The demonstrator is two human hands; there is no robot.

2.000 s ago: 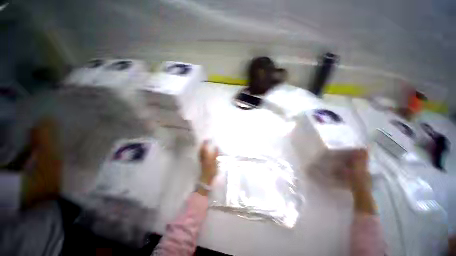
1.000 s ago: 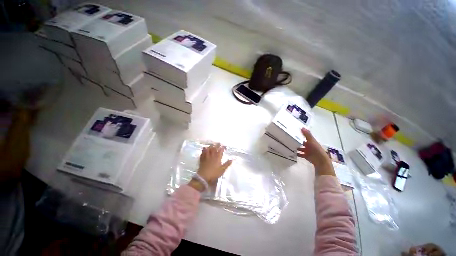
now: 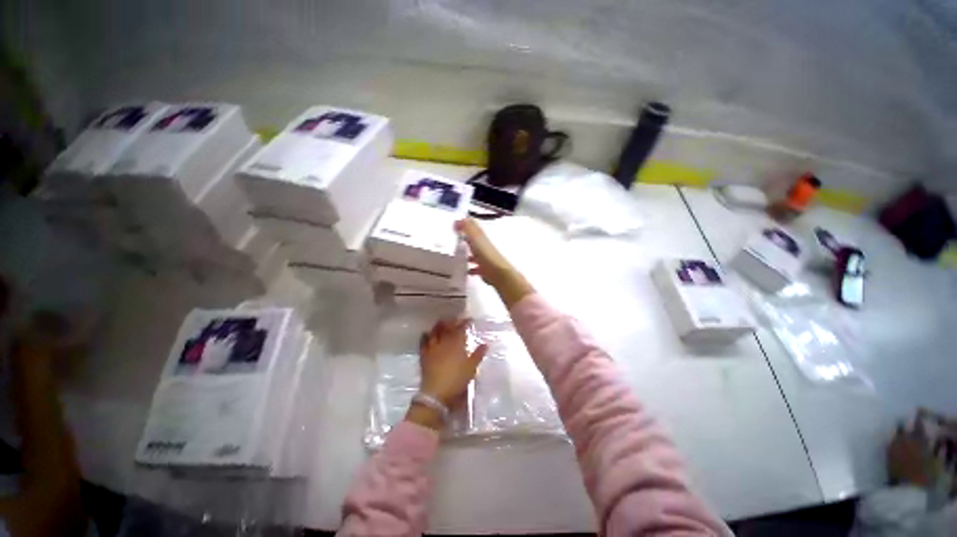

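My left hand (image 3: 449, 364) lies with its fingers spread on the flat stack of clear plastic bags (image 3: 514, 393). My right hand (image 3: 487, 260) touches the right side and top edge of a short stack of white retail boxes (image 3: 420, 222); its grip is partly hidden. This short stack stands just behind the bags, close against the taller box stack (image 3: 315, 168). Another box stack (image 3: 218, 393) stands at the near left, with a dark purple picture on top.
More box stacks (image 3: 173, 152) stand at the back left. A brown pouch (image 3: 516, 142), a phone, a white plastic bundle (image 3: 582, 201) and a dark bottle (image 3: 640, 144) lie by the wall. Boxes (image 3: 705, 299) and loose bags (image 3: 813, 336) are at the right. Other people's arms show at both sides.
The short box stack and my right hand have moved left, from right of the bags to beside the taller stack. My left hand stays on the bags. The view has shifted.
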